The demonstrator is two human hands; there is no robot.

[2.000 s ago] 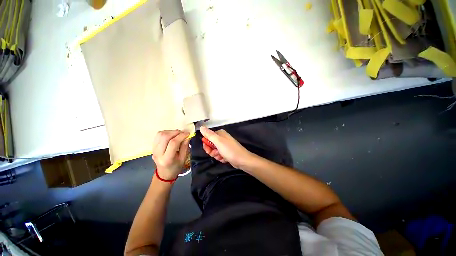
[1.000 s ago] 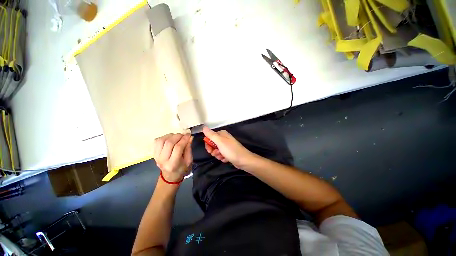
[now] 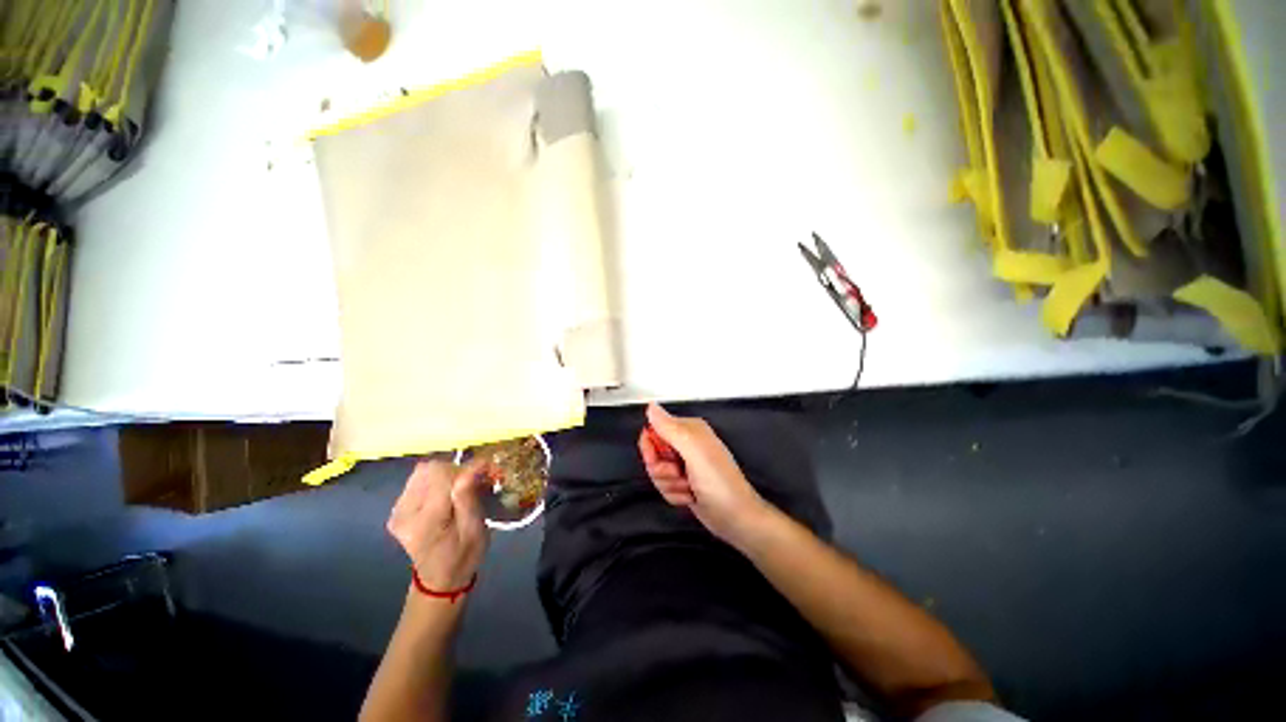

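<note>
A beige fabric body (image 3: 437, 268) lies flat on the near part of the table, with yellow binding along its far and near edges and darker grey tabs on its right side. A yellow binding tail (image 3: 329, 470) hangs past its near left corner. My left hand (image 3: 440, 522) is just below the near edge, off the body, fingers curled; whether it holds anything small is not clear. My right hand (image 3: 691, 466) is closed around a red lighter (image 3: 660, 446), right of the body and over my lap. Open thread snips (image 3: 839, 282) lie on the table with a dark cord.
A pile of bodies (image 3: 1093, 184) with yellow tails lies at right. More folded bodies (image 3: 71, 120) lie at left. A scrap-filled bucket (image 3: 542, 497) is below the table edge. A cup (image 3: 367, 35) is on the far side. A cardboard box (image 3: 212, 466) is under the table.
My left hand has let go of the near right corner and moved left and down. My right hand, with the lighter, has moved right, away from the body. The grey end there now lies on the table.
</note>
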